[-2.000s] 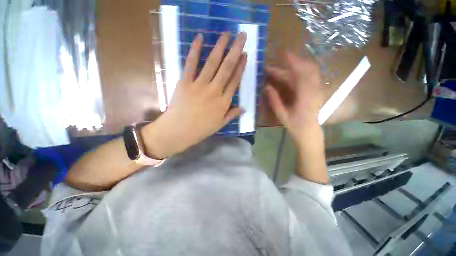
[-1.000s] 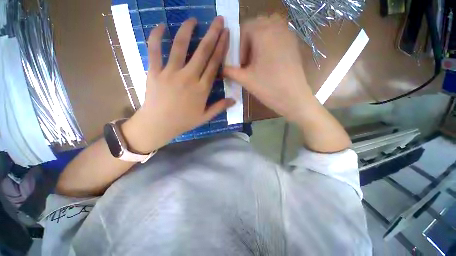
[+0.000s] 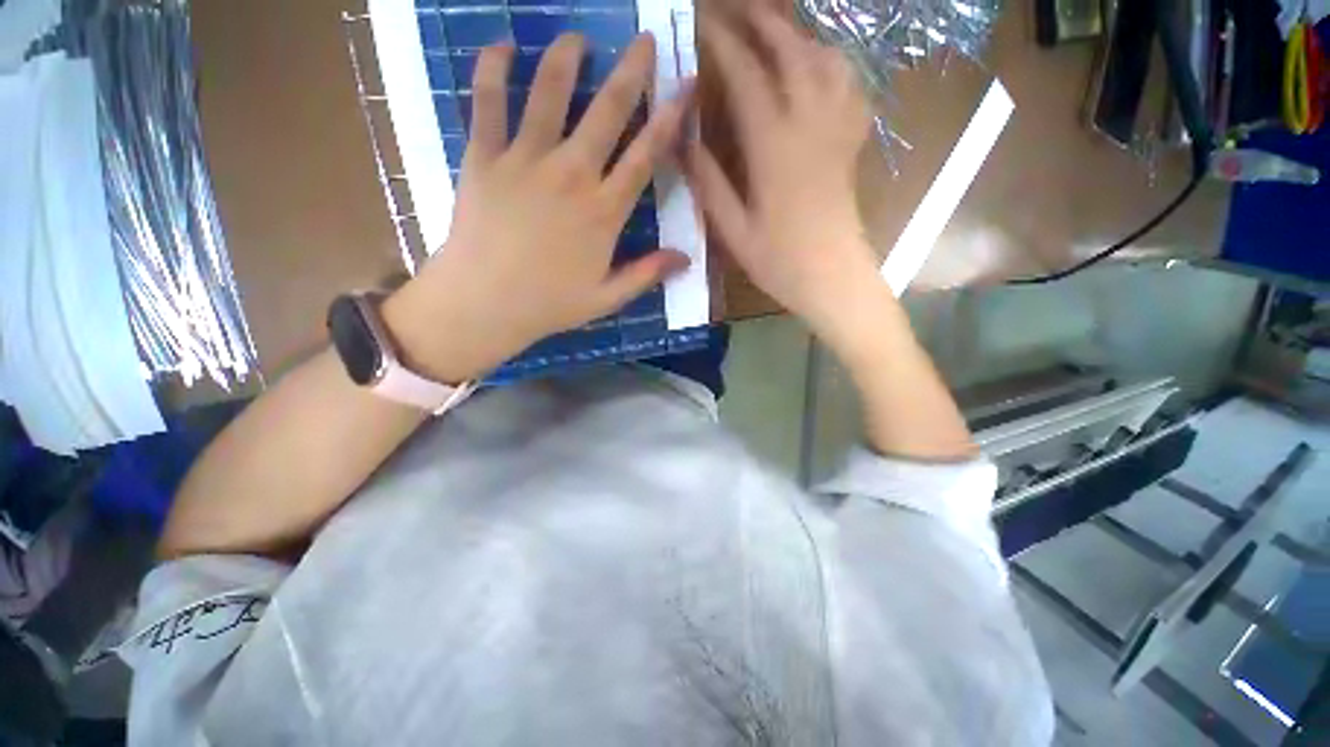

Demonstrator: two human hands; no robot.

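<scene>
The blue solar cell matrix (image 3: 554, 21) lies flat on the brown bench, cut off by the top edge. A white strip (image 3: 414, 117) lies along its left edge, with ribbon ends sticking out beyond it. Another white strip (image 3: 683, 277) lies along its right edge. My left hand (image 3: 547, 197) lies flat on the cells, fingers spread, its thumb and fingertips on the right strip. My right hand (image 3: 788, 161) is bare and slightly blurred at the outer side of the right strip, fingers bent. Whether it pinches anything is hidden.
A spare white strip (image 3: 948, 190) lies on the right. A short ribbon pile (image 3: 919, 29) is at the upper right. The long ribbon bundle (image 3: 168, 190) and white strip stack (image 3: 59, 248) are at left. A dark cord (image 3: 1123, 241) and hand tools are at far right; metal racks stand lower right.
My right hand came in from the right to the strip's edge, then moved farther up along it. My left hand stays flat on the cells. The camera view has shifted.
</scene>
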